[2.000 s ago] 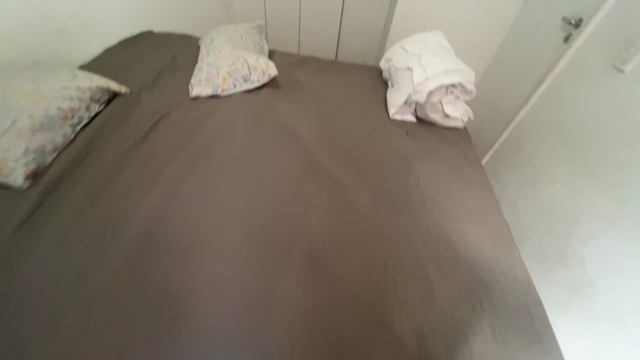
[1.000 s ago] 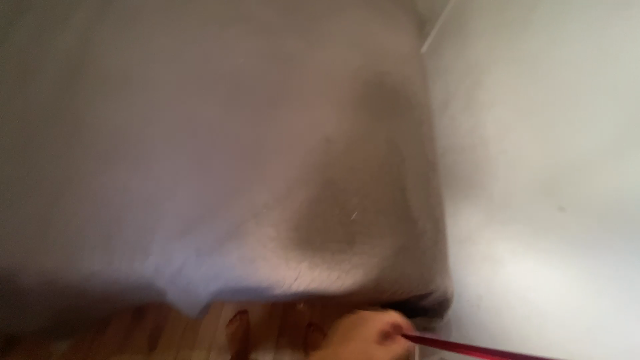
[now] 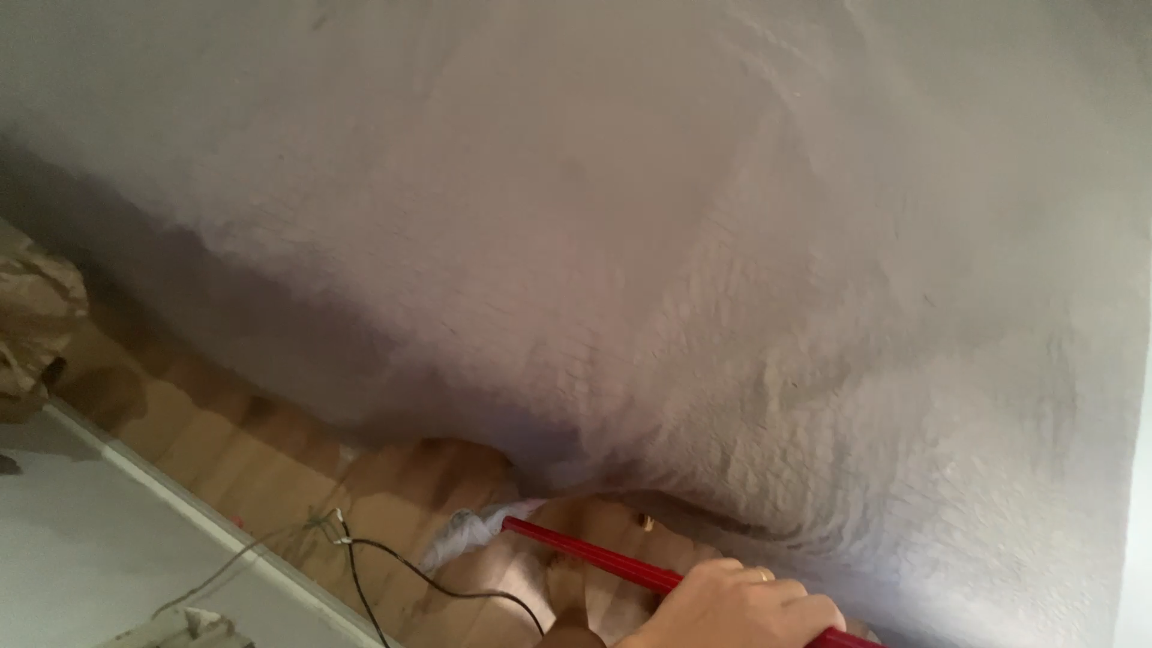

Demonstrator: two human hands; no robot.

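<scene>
My left hand (image 3: 738, 605), wearing a ring, is closed around a red stick or handle (image 3: 594, 551) at the bottom. The stick slants up to the left, and its far tip meets a crumpled pale cloth (image 3: 463, 537) on the wooden floor (image 3: 270, 450). The stick's other end runs out of view at the lower right. Just above the hand hangs the edge of a grey-brown bedsheet (image 3: 576, 225) that covers the bed. My right hand is not in view.
Thin dark cables (image 3: 423, 576) lie by the stick's tip. A white skirting board (image 3: 193, 508) runs along the floor at the lower left. Crumpled brown paper (image 3: 36, 315) is at the left edge. A small brass-coloured thing (image 3: 646, 522) lies near the sheet's edge.
The view has swung down from the pillows to the bed's near edge and floor. My left hand and the red stick, absent two seconds ago, are in view. The stick now points up and left.
</scene>
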